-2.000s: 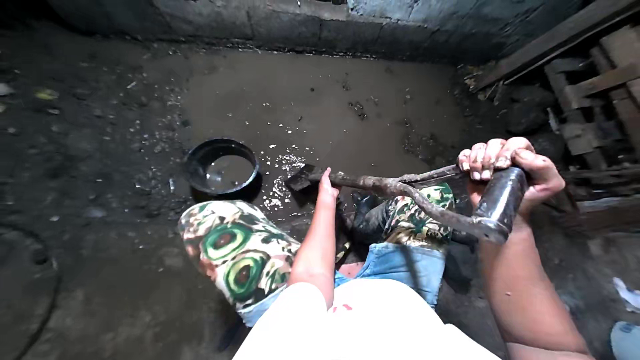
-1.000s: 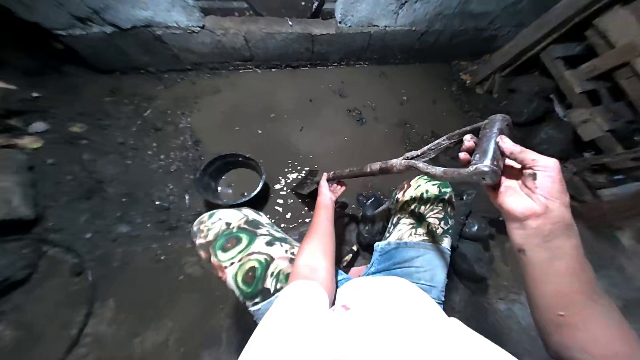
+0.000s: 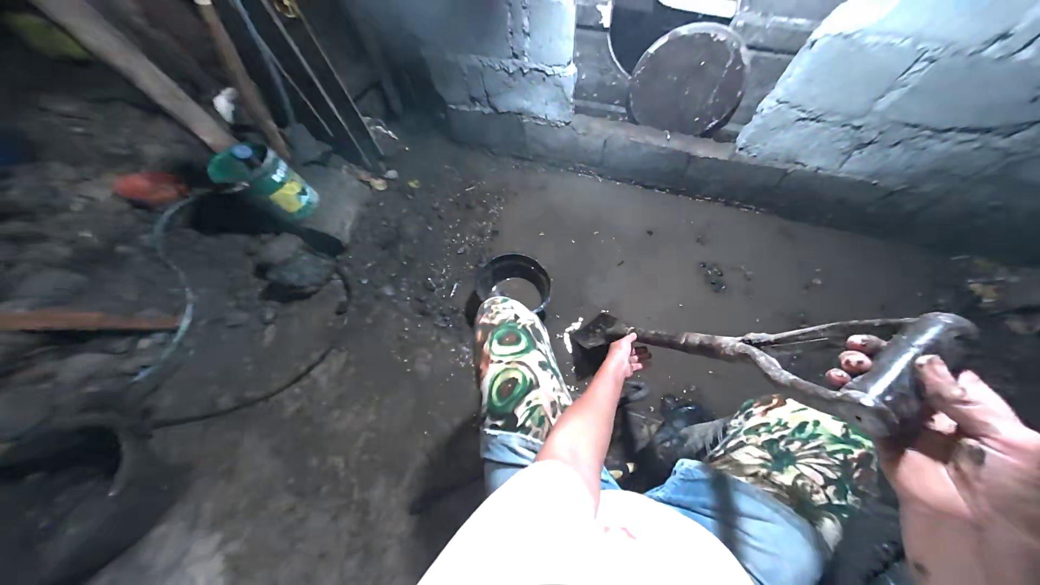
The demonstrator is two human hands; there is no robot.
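Observation:
A shovel (image 3: 691, 341) with a dirty shaft, a forked upper end and a crosswise grip lies across the view in front of my knees. My muddy right hand (image 3: 951, 414) is wrapped around the crosswise grip at the right. Lower on the shaft, just above the blade (image 3: 597, 329), my left hand (image 3: 627, 357) supports the shovel. The blade points left, over wet, muddy ground with pale flecks. Beside it, beyond my left knee, stands a round black bucket (image 3: 546, 284) with a pale patch inside, partly hidden by the knee.
A low concrete block wall (image 3: 650, 154) bounds the muddy floor ahead, with a round dark lid (image 3: 689, 79) by its opening. At left are a green plastic container (image 3: 280, 187), a rock (image 3: 296, 264), a hose (image 3: 183, 284), leaning wooden poles (image 3: 138, 73) and a board (image 3: 89, 322).
The view has swung left, bringing the green container and poles into sight. Both hands remain on the shovel; the right hand's fingers have shifted around its grip.

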